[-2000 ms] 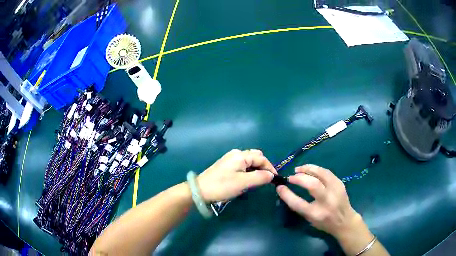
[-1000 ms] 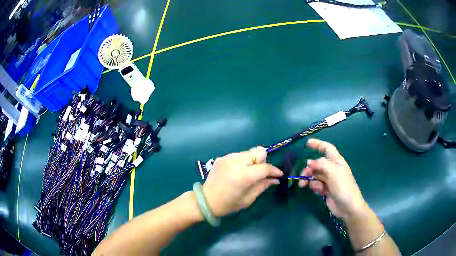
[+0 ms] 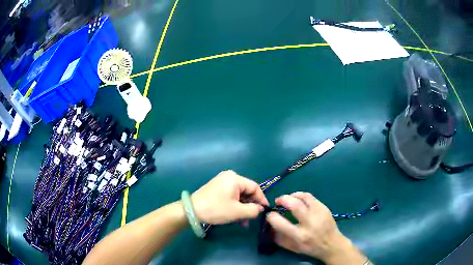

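A wire harness point(image 3: 294, 166) of twisted dark, yellow and white wires runs up right from my left hand point(image 3: 226, 199) to a dark connector housing point(image 3: 351, 132), with a white label point(image 3: 323, 148) near it. My left hand is closed on the harness. My right hand point(image 3: 303, 227) has its fingers at the side branch, close to my left fingertips. The thin harness branch point(image 3: 355, 213) comes out right of my right hand and ends in a small black end. A roll of black tape point(image 3: 266, 239) shows partly beneath my right hand.
A large harness pile point(image 3: 78, 191) with white labels lies at left. Behind it are a blue bin point(image 3: 67, 77) and a cream handheld fan point(image 3: 115, 67). A black sample harness point(image 3: 352, 26) lies on a white sheet point(image 3: 365, 49) at the back right. A grey corded machine point(image 3: 422, 129) stands at right.
My right hand has come back against my left fingertips at the branch. The branch's end now lies out to the right. The whole view has shifted slightly.
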